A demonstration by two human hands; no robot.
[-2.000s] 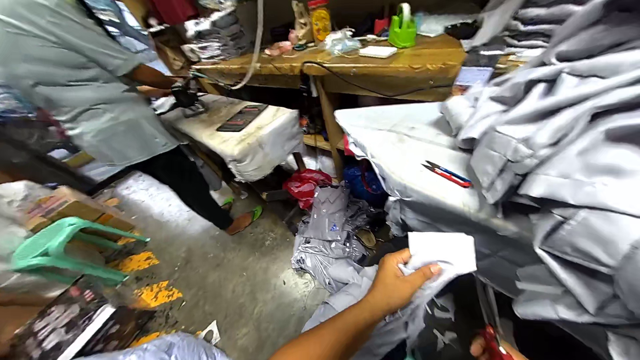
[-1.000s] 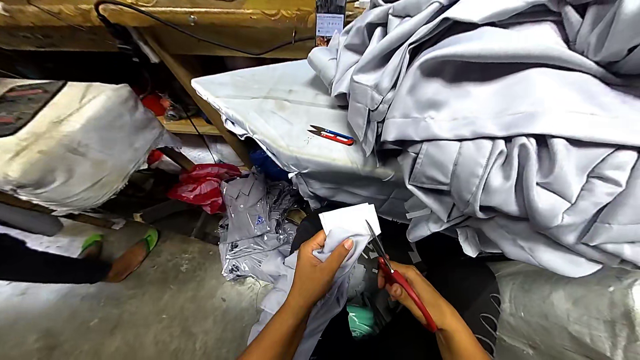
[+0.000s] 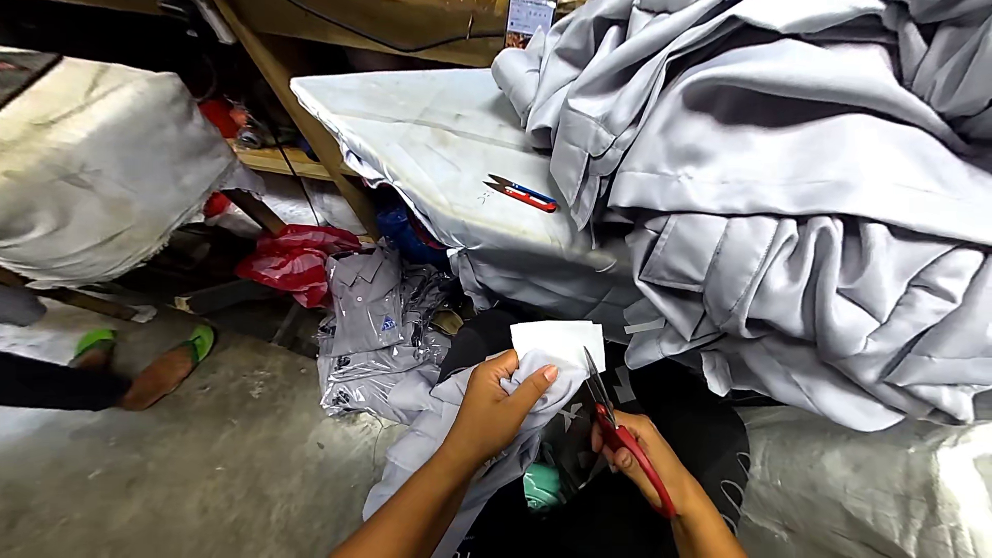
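My left hand (image 3: 496, 403) pinches light grey fabric (image 3: 457, 434) between thumb and fingers, with a white rectangular piece (image 3: 554, 341), paper or backing, standing out above the fingertips. In my right hand (image 3: 639, 453) is a pair of red-handled scissors (image 3: 632, 457); their blades point up and lie against the right edge of the white piece. The grey fabric hangs down across my lap. Red and blue thread snips (image 3: 523, 192) lie on the cloth-covered table, beyond both hands.
Grey garments (image 3: 775, 170) are heaped over the right of the cloth-covered table (image 3: 403, 108). Below it sit plastic-bagged grey shirts (image 3: 364, 318) and a red plastic bag (image 3: 298, 260). At left are another cloth-covered table (image 3: 93, 178) and a person's feet in green sandals (image 3: 167, 372).
The scissors have come from the lower edge of view up to the white piece, which my left hand holds throughout. The view has swung right and down from the earliest frame.
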